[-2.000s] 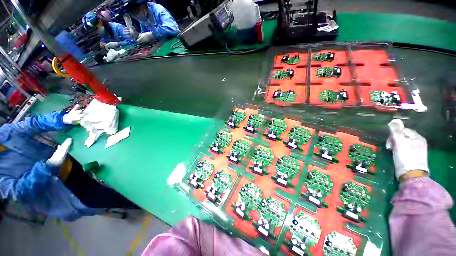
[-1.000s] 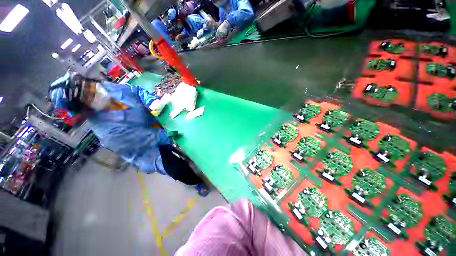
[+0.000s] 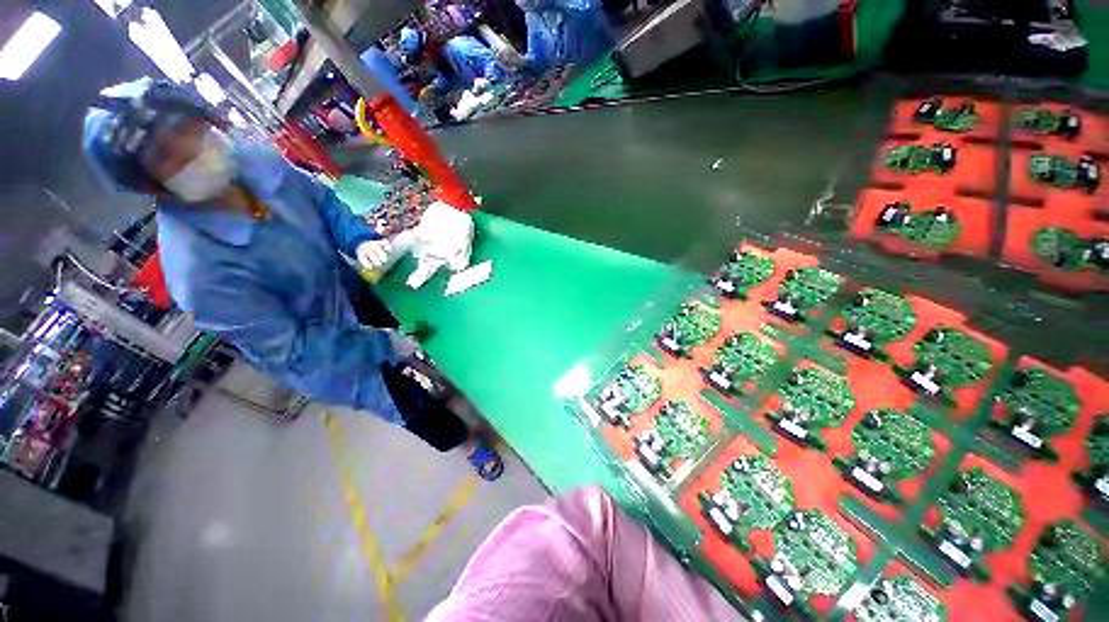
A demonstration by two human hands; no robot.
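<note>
The near blister tray (image 3: 594, 423) lies on the bench at the lower right, cut off by the right and bottom edges. Its pockets hold many green circuit boards (image 3: 816, 402) in rows over red-orange areas. A far blister tray (image 3: 991, 225) at the upper right holds several more boards and is cut off by the right edge. A pink sleeve of mine reaches in from the bottom, beside the near tray. Neither of my hands is in the picture.
A person in blue (image 3: 262, 261) stands at the bench's left side. A crumpled white cloth (image 3: 440, 238) and a pale strip (image 3: 468, 278) lie on the green mat (image 3: 535, 322) by an orange-red post (image 3: 420, 152). Other people in blue are at the back.
The view has turned left, so the trays sit further right and my right hand has left the picture. The person in blue has straightened up beside the bench.
</note>
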